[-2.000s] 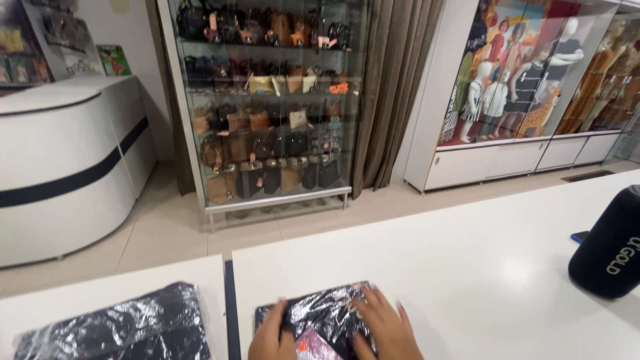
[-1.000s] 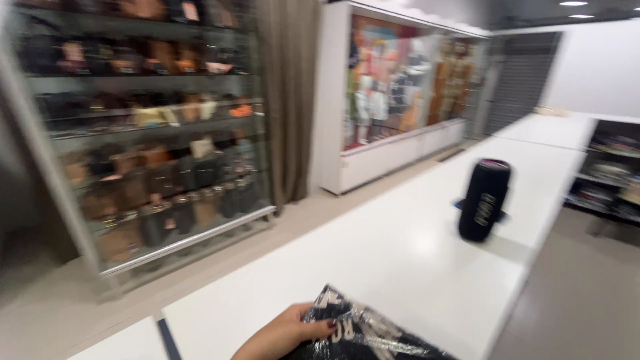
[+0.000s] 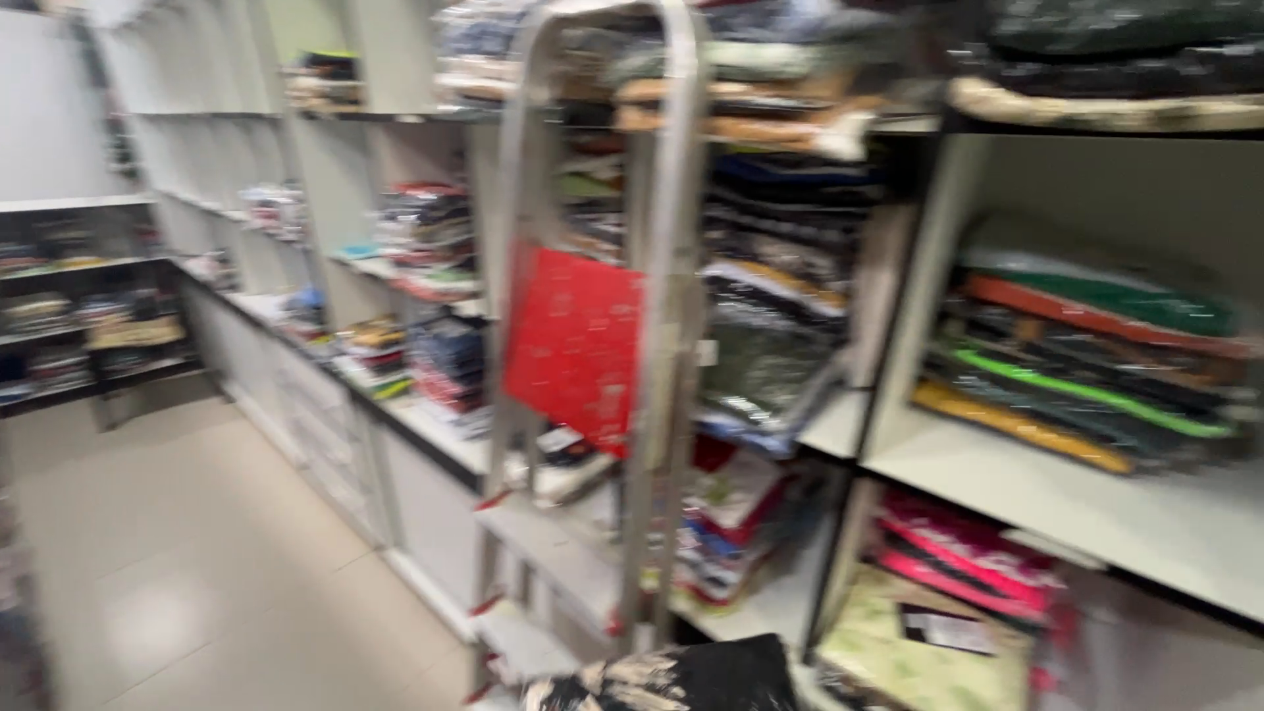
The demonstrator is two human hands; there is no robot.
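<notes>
A black garment with pale print (image 3: 681, 676), in what looks like clear plastic, shows at the bottom edge of the head view. Neither of my hands can be seen, so what holds the garment is hidden. Just beyond it stands an aluminium stepladder (image 3: 670, 395) with a red panel (image 3: 576, 346). Behind and to the right of the ladder, folded garments in plastic (image 3: 775, 346) lie stacked on shelves. The view is blurred.
White shelving (image 3: 1047, 504) with dark edges runs along the right side, holding folded clothes (image 3: 1086, 346). Pink garments (image 3: 968, 563) lie in a lower compartment. A tiled floor (image 3: 188, 553) stretches along the left, towards more stocked shelves (image 3: 79, 316) at the back.
The view has swung from the white counter, speaker and display cases to the shelving and stepladder. My hand, seen on the packaged black garment a second ago, is out of view.
</notes>
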